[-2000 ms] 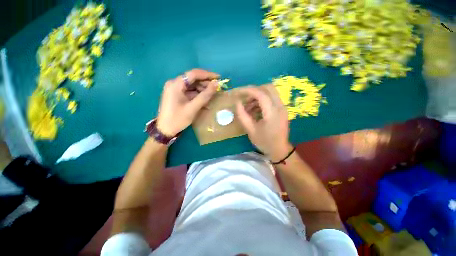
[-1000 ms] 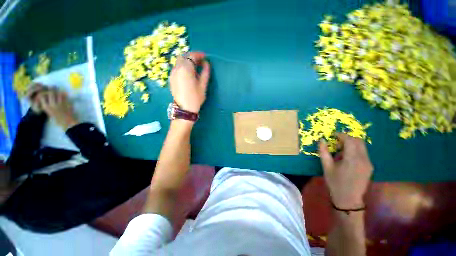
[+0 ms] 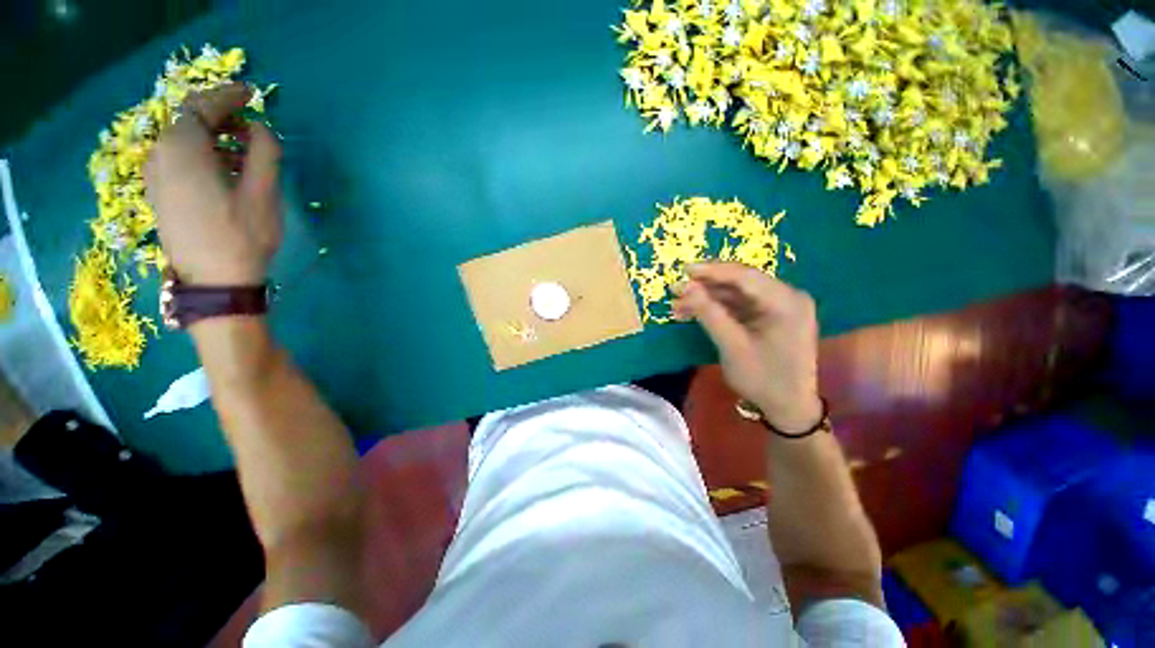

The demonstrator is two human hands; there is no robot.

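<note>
My left hand (image 3: 209,190) is over the upper-left heap of yellow-and-white pieces (image 3: 123,177). Its fingers curl at the heap's top, beside a yellow-and-white piece; whether they grip it is unclear. My right hand (image 3: 757,332) is at the lower edge of the ring-shaped pile of small yellow parts (image 3: 659,247). Its thumb and index fingertips are close together; I cannot tell if a part is between them. The tan cardboard piece (image 3: 602,272) lies between the hands, bearing a white glue disc (image 3: 551,300) and a few yellow slivers (image 3: 521,332).
A large yellow-and-white heap (image 3: 823,89) is at upper right, beside a clear plastic bag (image 3: 1077,108). A yellow clump (image 3: 104,313) and a white glue bottle (image 3: 181,394), partly behind my forearm, are at left. A dark sleeve (image 3: 76,462) shows at lower left. Blue bins (image 3: 1039,487) stand lower right.
The view has shifted. Since one second ago, my left hand has moved further over the upper-left heap. My right hand has moved from inside the ring-shaped pile to its lower edge.
</note>
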